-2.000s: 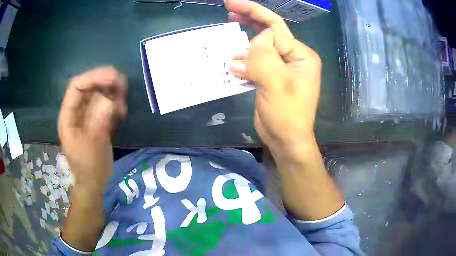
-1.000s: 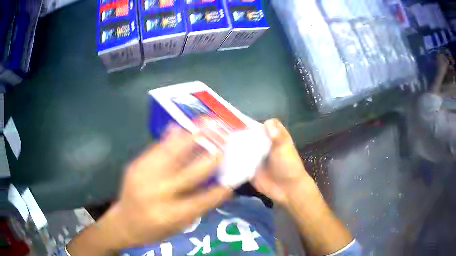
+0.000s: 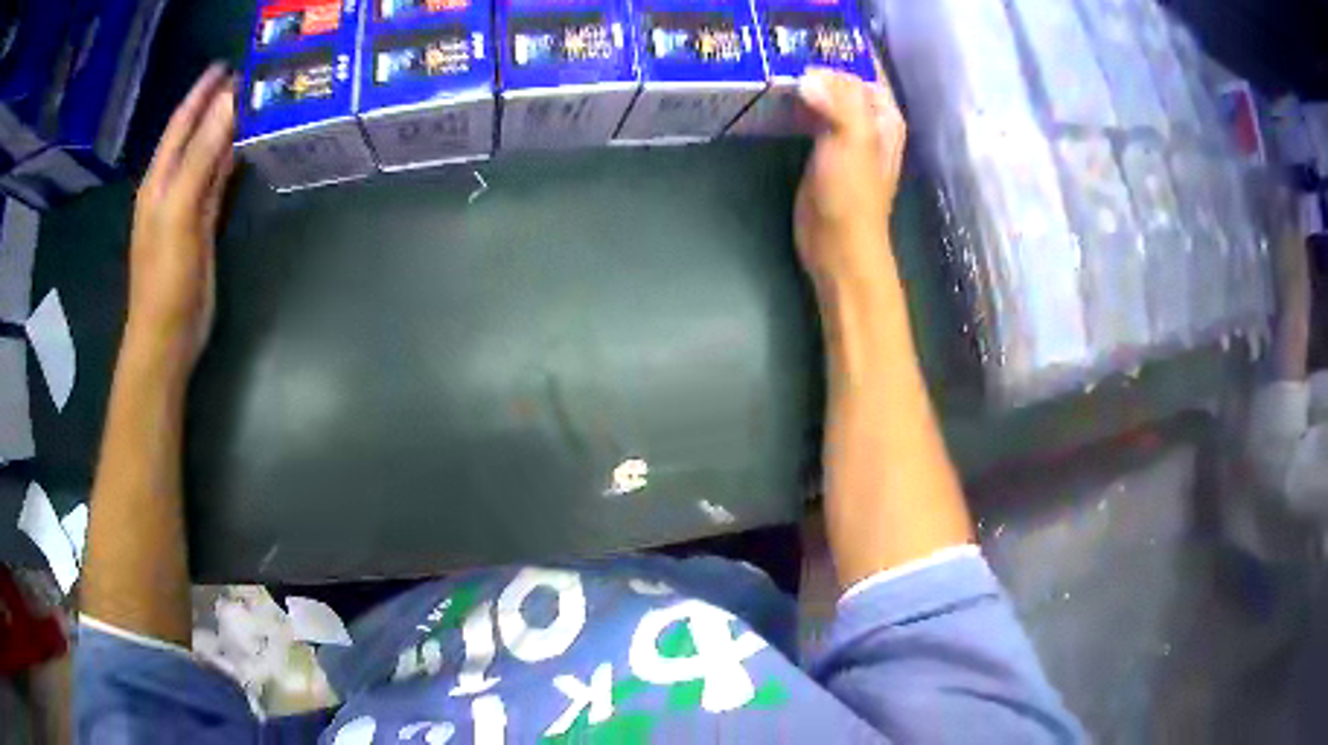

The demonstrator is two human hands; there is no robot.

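A row of several finished blue-and-white cartons (image 3: 568,51) stands side by side at the far side of the bench, coloured pictures on top and grey printed text on the near ends. My left hand (image 3: 182,218) lies along the left end of the row, fingers stretched out and holding nothing. My right hand (image 3: 849,168) is at the right end, its thumb on the near corner of the rightmost carton (image 3: 808,44) and its fingers around that carton's right side.
Clear plastic trays (image 3: 1085,189) are stacked at right. Blue stacked cartons (image 3: 66,88) stand at far left. White paper pieces (image 3: 53,347) lie along the left edge. A small white scrap (image 3: 629,475) lies near the front edge of the green bench (image 3: 495,335). Part of another person (image 3: 1289,437) shows at right.
The carton that was in both my hands near my body is no longer there. The row at the back has one more carton at its right end, and my hands have moved out to its two ends.
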